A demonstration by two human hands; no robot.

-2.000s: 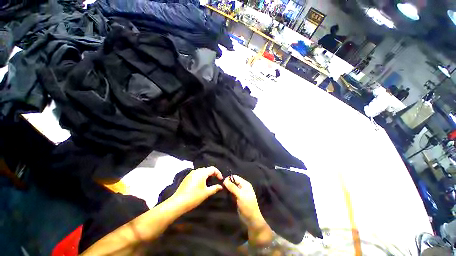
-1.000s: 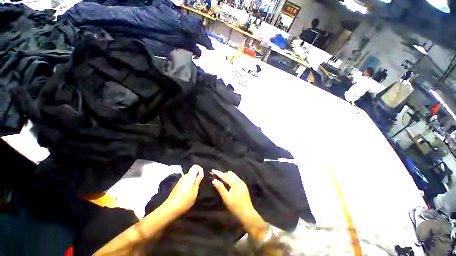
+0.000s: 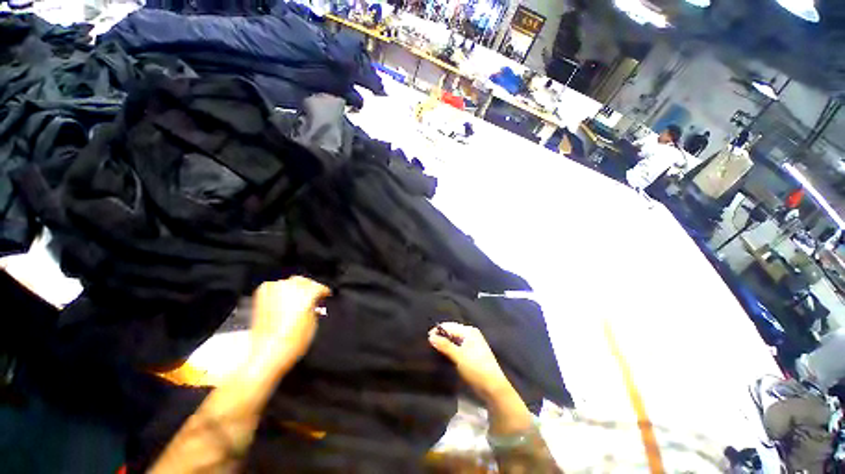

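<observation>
A black garment lies spread over the near edge of the white table, its leg-like panels reaching right. My left hand is at its left part, fingers closed on the black cloth near a small pale spot. My right hand is over the right part, its fingers curled round a small dark tool, perhaps thread snips. The tool is mostly hidden by the fingers. The hands are well apart.
A large black garment heap touches the piece at the left. A navy heap lies behind it. Grey garments lie at the far right corner of the white table. A person in white is beyond the table.
My hands have moved apart: the left went left and up with cloth, the right went right with the dark tool. The cloth between them is spread wider. The view has shifted slightly.
</observation>
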